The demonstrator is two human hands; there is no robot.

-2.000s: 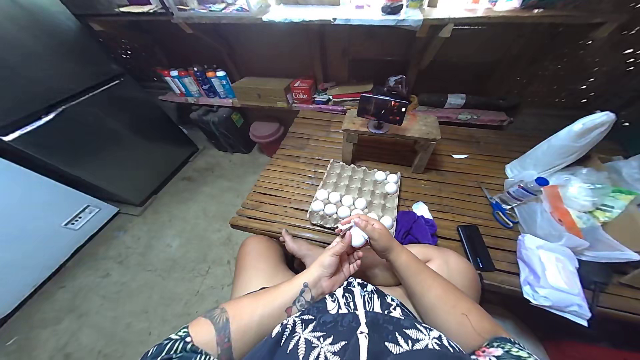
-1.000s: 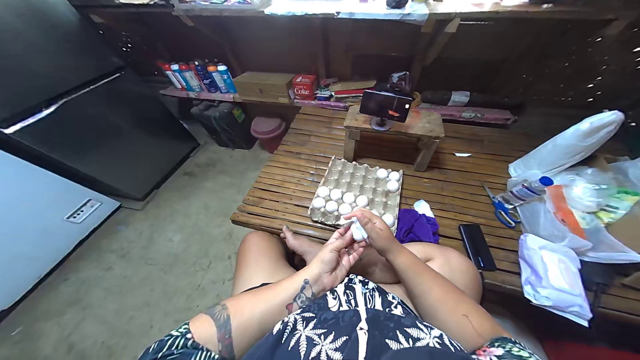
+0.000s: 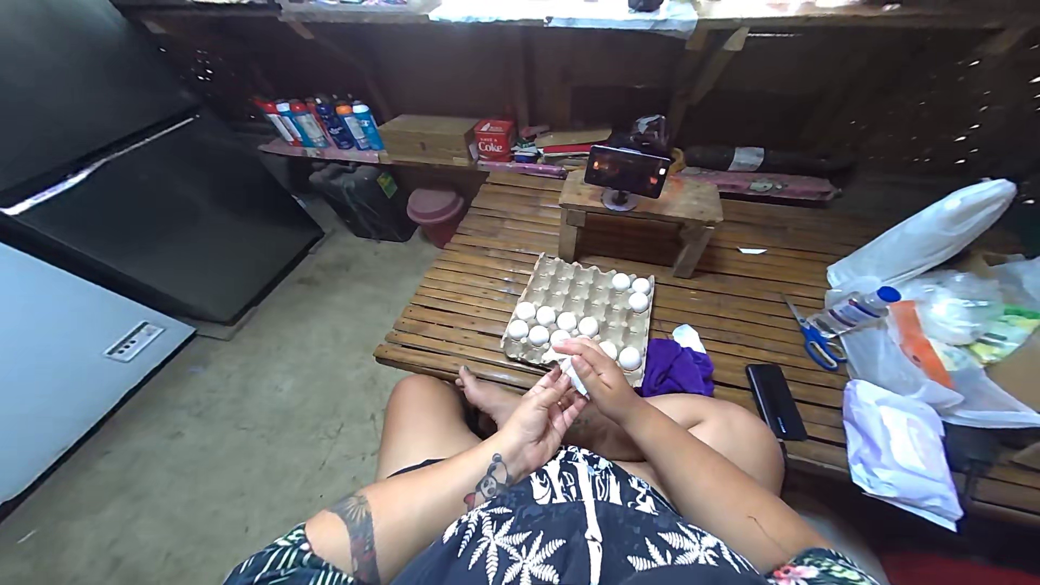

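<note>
Over my lap, just in front of the tray's near edge, both hands meet around a small white item. My right hand (image 3: 601,378) is shut on a white wipe (image 3: 575,378), which it presses against the fingers of my left hand (image 3: 539,414). An egg may be inside the wipe, but the fingers cover it. A cardboard egg tray (image 3: 569,284) lies beyond the hands and holds several white eggs (image 3: 587,326), with many empty cups toward its far side. Beside the tray's near right corner is a crumpled purple cloth (image 3: 676,368).
A phone on a stand (image 3: 627,171) sits on a small wooden stool (image 3: 691,203) behind the tray. To the right lie a black phone (image 3: 775,401), blue-handled scissors (image 3: 822,348), a capped bottle (image 3: 853,311), a wipes pack (image 3: 902,451) and plastic bags (image 3: 922,231).
My hands stay together over my lap. The white egg seen between them two seconds ago no longer shows clearly; white wipe material now shows between the fingers.
</note>
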